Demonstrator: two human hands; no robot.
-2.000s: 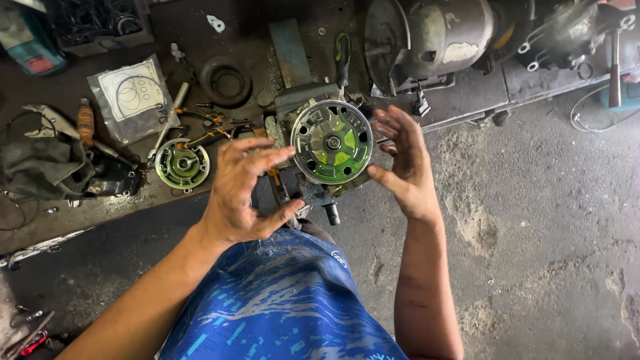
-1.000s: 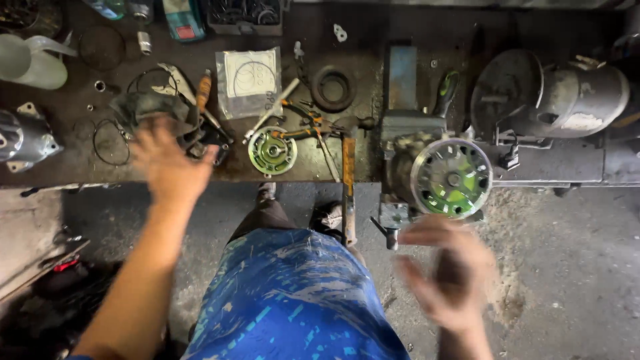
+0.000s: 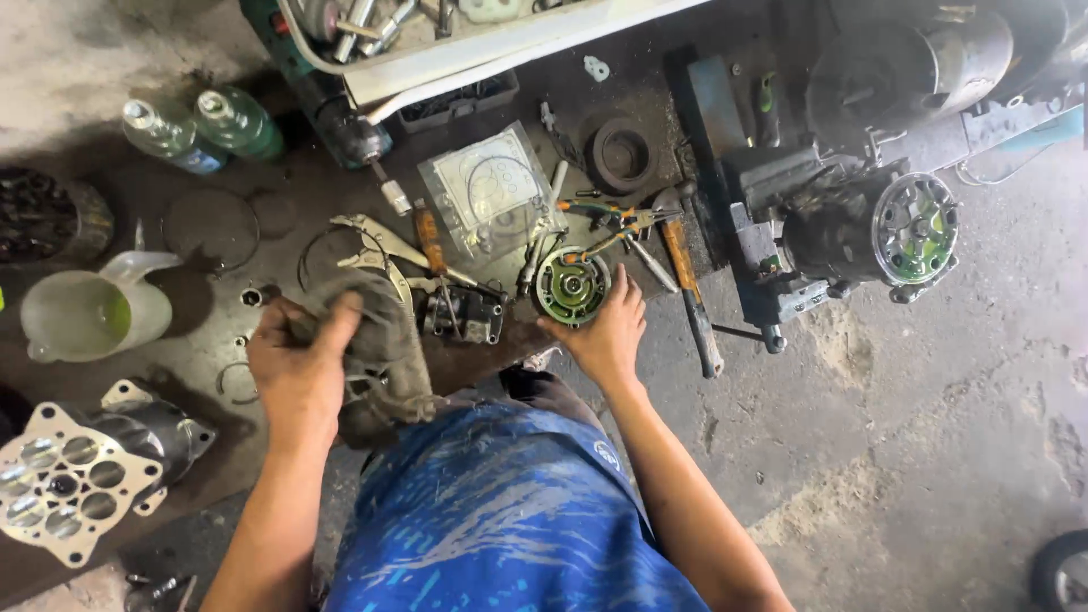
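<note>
My left hand grips a dark, dirty cloth, which hangs blurred over the bench's front edge. My right hand has its fingers around the rim of a round metal end cover wet with green oil, which sits on the bench. Pliers with orange and green handles lie against the cover's upper edge. Between the hands is a small black metal block with a screwdriver across it. Far to the right, a cylindrical assembly with an oily green face sits at the bench vise.
A hammer juts past the bench edge. A plastic jug with green liquid and a multi-bore metal cylinder block are at left. Glass bottles, a power drill and a white parts tray stand behind. A bagged seal kit lies mid-bench.
My left hand has taken hold of the cloth, which lay on the bench before. My right hand has moved left from near the vise to the round cover. The view has shifted left.
</note>
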